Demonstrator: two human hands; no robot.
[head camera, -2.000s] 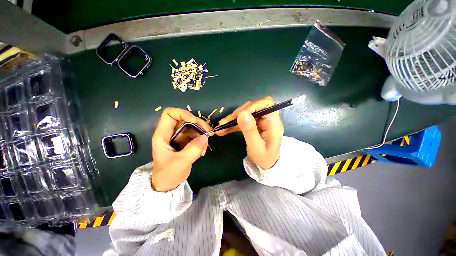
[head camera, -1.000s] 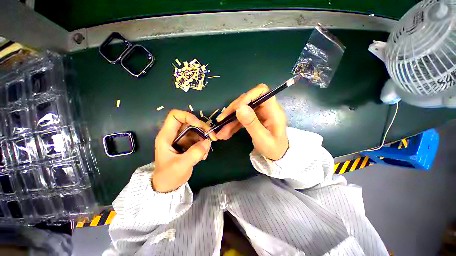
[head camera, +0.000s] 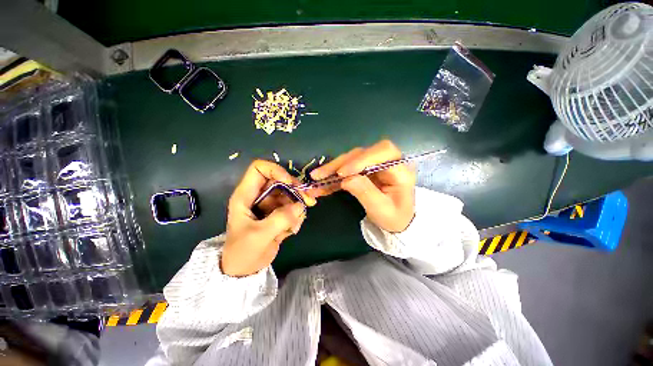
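Observation:
My left hand (head camera: 256, 221) holds a dark rounded-square watch case frame (head camera: 266, 195) by its edges, tilted. My right hand (head camera: 383, 187) holds a slim pen-like tool (head camera: 372, 169) like a pencil, its tip at the frame's right upper corner. The fingertips hide the exact contact. Small cream parts (head camera: 276, 112) lie in a pile beyond the hands. Several loose cream pieces lie nearer, one (head camera: 233, 156) left of the hands. One case frame (head camera: 173, 206) lies at the left, and two more (head camera: 202, 89) lie touching at the upper left.
A clear blister tray (head camera: 61, 207) fills the far left. A zip-lock parts bag (head camera: 457, 87) lies at the upper right. A white fan (head camera: 605, 78) stands at the right edge, its cable running down. A blue stool (head camera: 598, 220) is beyond hazard tape. A metal rail (head camera: 322, 44) borders the far side.
The tool in my right hand has tilted flatter, its rear end dropping away from the bag. My left hand still holds the frame. The whole view has shifted slightly.

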